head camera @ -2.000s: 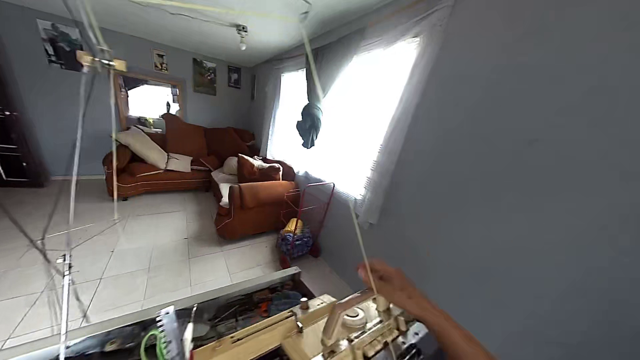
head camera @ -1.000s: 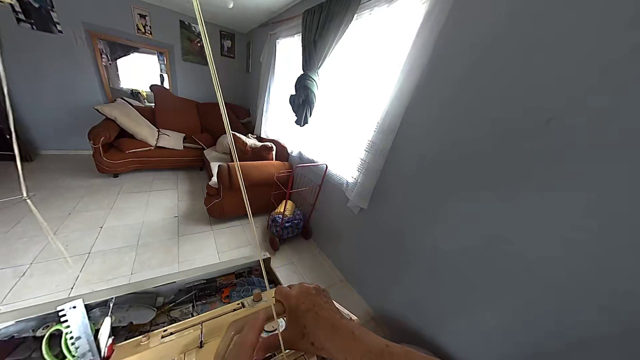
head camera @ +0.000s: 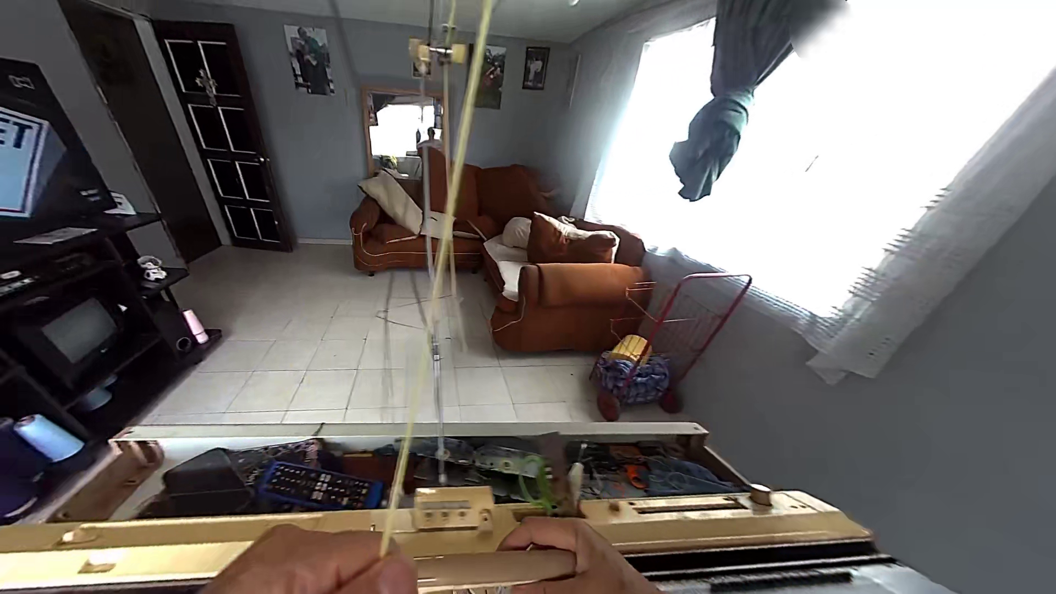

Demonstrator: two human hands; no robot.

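A flat-bed knitting machine [head camera: 726, 528] with a beige case runs along the bottom of the head view. My left hand [head camera: 318, 565] pinches a pale yellow yarn [head camera: 441, 247] between thumb and finger, above the machine's left part. The strand rises to the top of the view, past a blurred yarn mast with a cream tension fitting [head camera: 437, 54]. My right hand [head camera: 577, 557] is closed around the right end of a beige handle bar [head camera: 495, 568]. Behind the bar sits a small beige block with knobs [head camera: 454, 507]. The lower parts of both hands are cut off.
Behind the machine lies an open tray [head camera: 412, 431] with a blue-framed item [head camera: 318, 485], green-handled scissors [head camera: 540, 483] and other tools. Yarn cones [head camera: 49, 437] stand at the left by a black shelf unit [head camera: 132, 363]. A red wire cart [head camera: 693, 322] and a brown sofa [head camera: 577, 305] are farther off.
The view has swung left. The hand seen at the machine's right end earlier is no longer there; both hands are now farther left along the machine, one holding the yarn, the other the bar.
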